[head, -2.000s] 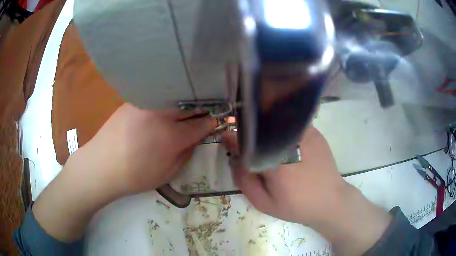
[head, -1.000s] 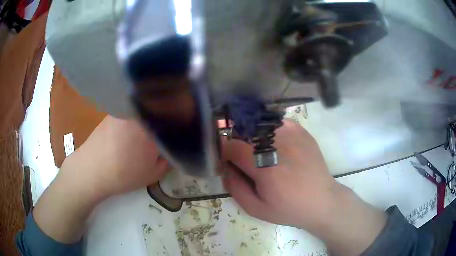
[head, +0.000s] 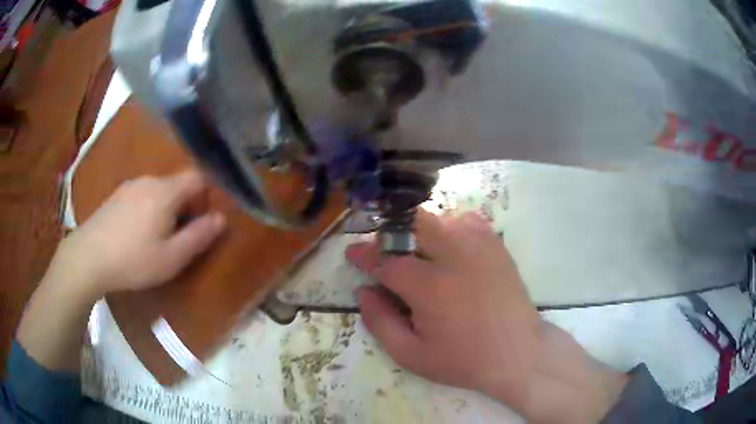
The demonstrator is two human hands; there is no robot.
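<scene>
The brown panel (head: pixel 236 273) lies on the machine bed, slanting from lower left up to the needle area. A thin white edge runs along its right side, and a white strip (head: pixel 176 344) shows near its bottom corner. My left hand (head: pixel 153 240) rests on top of the panel, fingers bent and thumb apart from them. My right hand (head: pixel 452 306) is right of the panel, beside and partly behind the spring and metal end (head: pixel 398 228); I see nothing in it. The needle and presser foot are hidden behind the chrome guard (head: pixel 224 166) and purple-blue fluff (head: pixel 344 157).
The white machine head (head: pixel 547 83) with red lettering spans the top. Snips with a red handle (head: pixel 721 364) lie at the right. More brown material (head: pixel 33 199) is at the left. A printed ruler (head: pixel 133 397) runs along the front edge, and a dark curved opening (head: pixel 280 310) shows below the needle area.
The panel has swung out from behind the head toward the front left. My left hand has moved left, away from the needle. My right hand stays near it. The view has shifted right.
</scene>
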